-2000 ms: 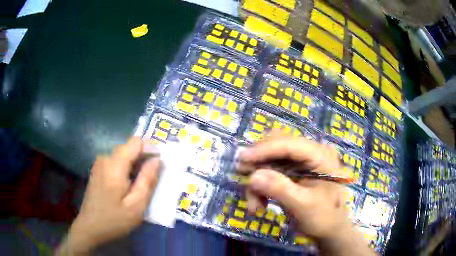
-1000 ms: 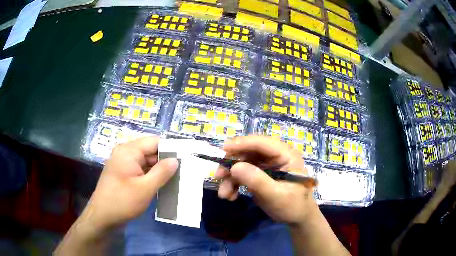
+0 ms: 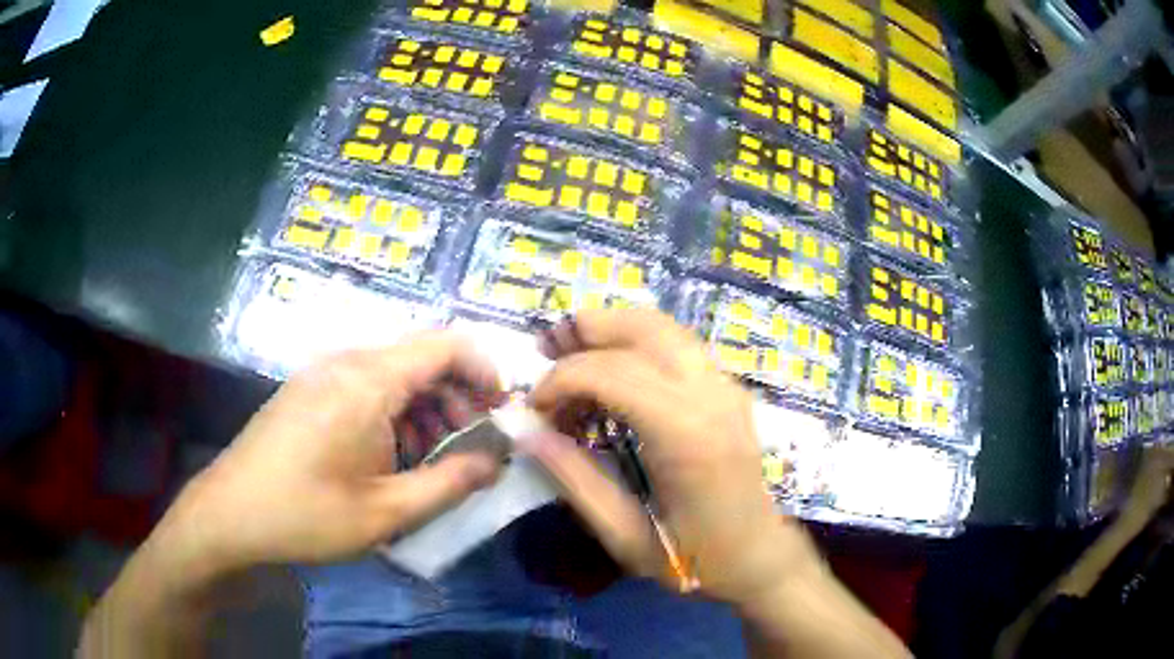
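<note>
My left hand (image 3: 322,451) holds a white liner sheet with a grey block (image 3: 470,515) near the tray's front edge. My right hand (image 3: 670,438) meets it at the sheet's upper end, its thumb and fingertips on the sheet. The slim black tool with an orange end (image 3: 659,525) lies within my right hand, its orange end pointing down toward me. Its tip is hidden. Behind the hands, the clear tray (image 3: 496,155) holds dark boards with yellow squares (image 3: 579,184). Strong glare whitens its front pockets.
Solid yellow rectangles (image 3: 834,45) lie beyond the tray. Another clear tray (image 3: 1107,348) stands at the right, with a person's forearm (image 3: 1094,554) below it. A yellow scrap (image 3: 277,30) and white sheets (image 3: 18,113) lie at the far left on the green bench (image 3: 142,167).
My right hand has moved onto the sheet's upper end, and the tool has swung from nearly level to pointing down. The sheet has tilted and bent. The view has shifted slightly.
</note>
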